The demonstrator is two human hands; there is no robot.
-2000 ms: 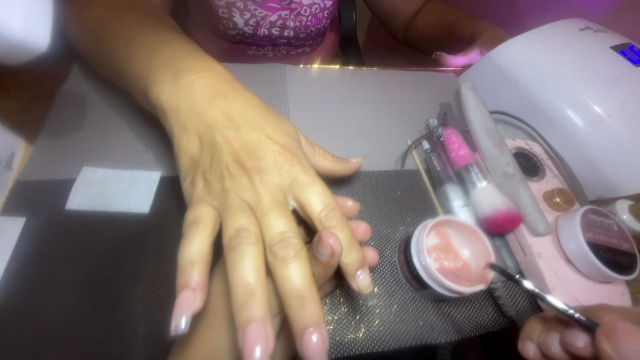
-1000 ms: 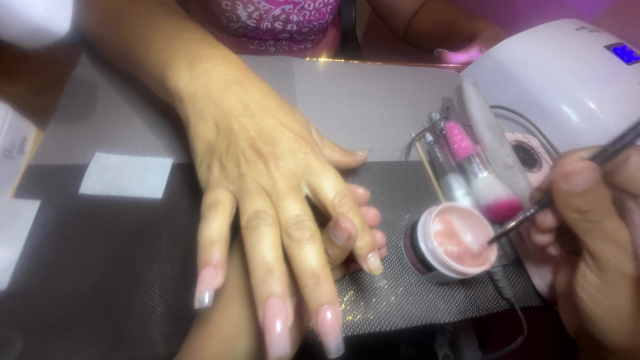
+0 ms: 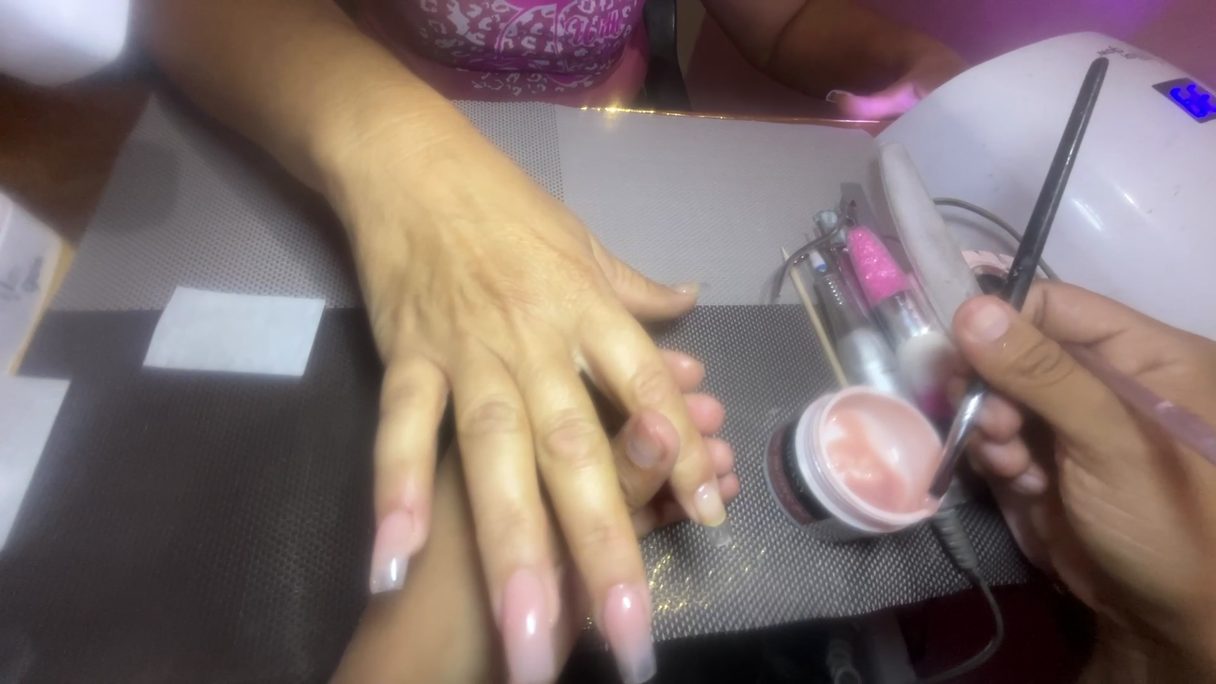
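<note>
My right hand holds a nail brush with a dark handle, its tip at the inner rim of a jar of pink gel. The jar leans on its side, mouth towards me. My left hand lies under the hand of a person seated opposite, with thumb and fingertips around that person's index finger. Several of that hand's fingers bear long pink nails with pale tips; the index finger has a clear extension at its tip. My left palm is hidden beneath.
A white nail lamp with a lit display stands at the right. Beside the jar lie a nail file, a pink-capped dust brush, a wooden stick and a cable. White pads lie on the mat at left. The person's other hand rests near the lamp.
My right hand has risen from the lower right edge, and the brush handle has swung from low right to upright. The brush tip stays at the jar. My left hand keeps its hold.
</note>
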